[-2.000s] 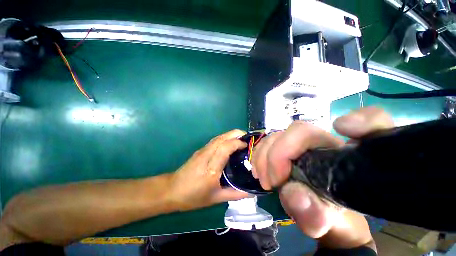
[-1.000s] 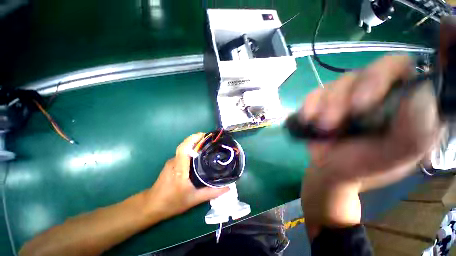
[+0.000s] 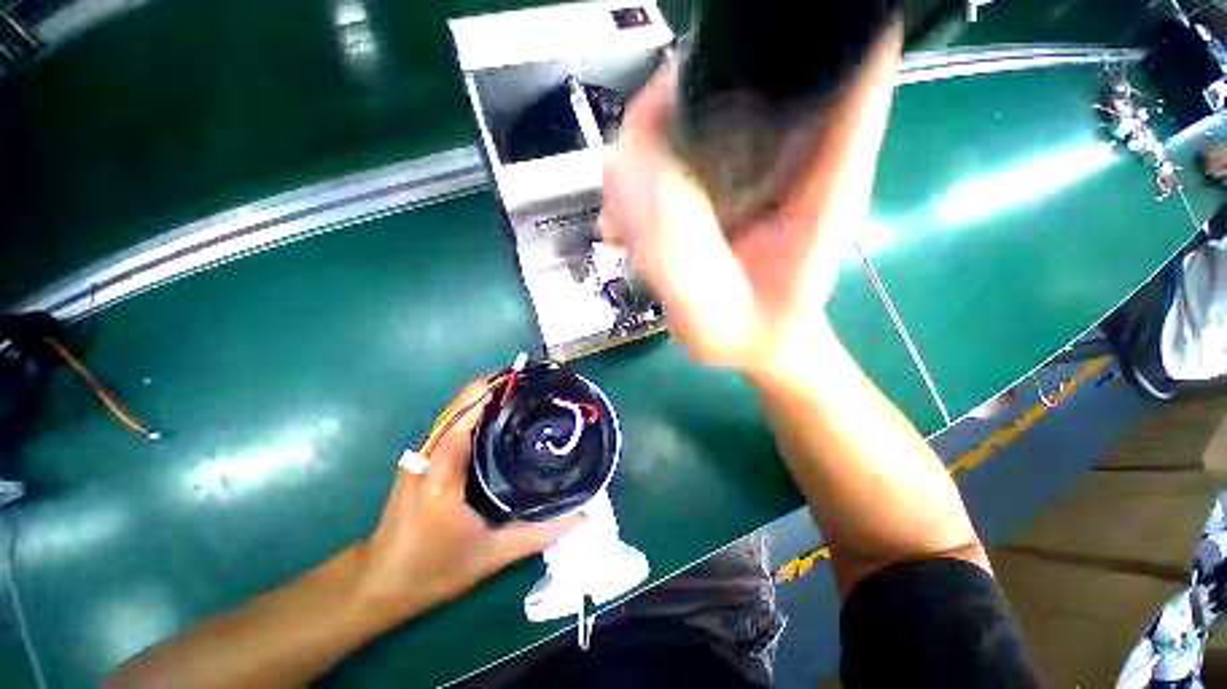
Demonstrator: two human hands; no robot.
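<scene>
My left hand [image 3: 437, 518] holds the round camera housing [image 3: 548, 440], its open end up, near the bench's front edge. A black inner part fills it, with a short white wire [image 3: 571, 428] curled inside. Orange and red lead wires [image 3: 451, 428] come out over my fingers to a small white plug [image 3: 413, 462]. The white bracket [image 3: 587, 565] points toward me. My right hand [image 3: 733, 256] is raised beyond the housing, blurred, gripping the thick black screwdriver [image 3: 781, 67]. The screwdriver's bit is not visible.
The white screw feeder [image 3: 559, 182] stands beyond the housing, partly behind my right hand. A silver rail [image 3: 269, 242] crosses behind it. Another black unit with orange wires [image 3: 34, 364] is at the far left. Loose small parts [image 3: 1137, 128] and a seated person's clothing [image 3: 1198, 316] show at the right.
My right hand moved off the housing to the right, then up in front of the feeder with the screwdriver. The housing's opening is uncovered. The view has shifted, showing more bench at the right.
</scene>
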